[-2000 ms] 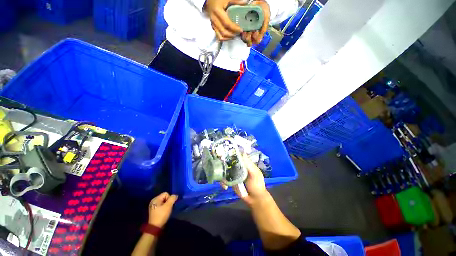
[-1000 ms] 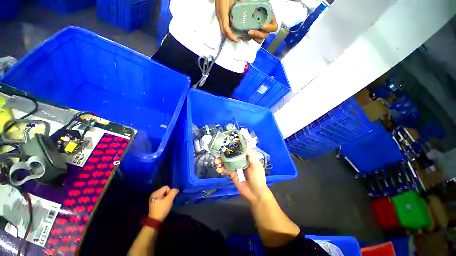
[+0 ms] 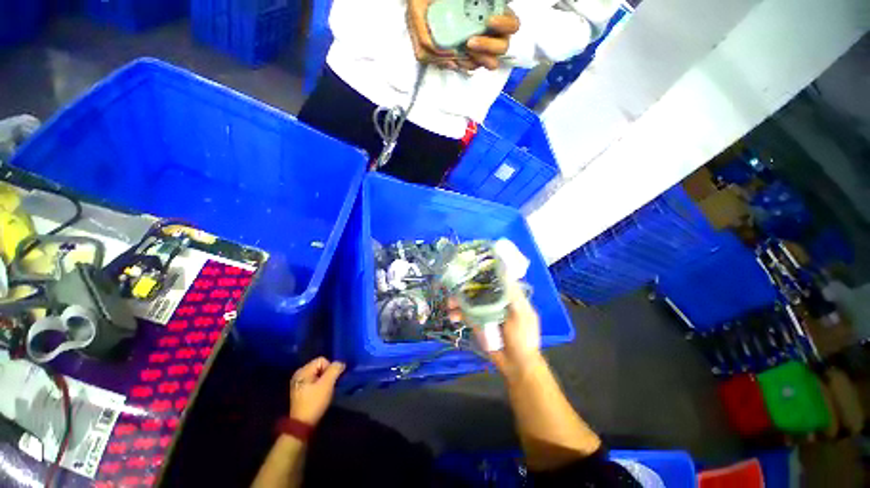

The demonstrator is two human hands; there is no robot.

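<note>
My right hand holds an opened grey-green socket unit over the full blue tote. Dark and yellowish parts show inside its housing; the unit and hand are somewhat blurred. A white part sticks out below it by my palm. Grey units and cords lie in a heap in the tote under it. My left hand, with a red band at the wrist, is beside the tote's near left corner, fingers curled; nothing is seen in it.
A nearly empty blue tote stands at left. The bench at lower left bears packaging sheets, a grey housing and a small circuit board. A person in white stands opposite, holding a socket unit. A white pillar rises at right.
My right hand and the unit have moved right over the tote, and the unit has turned from its earlier pose. The other person's unit is now higher in view. My left hand is nearly unmoved.
</note>
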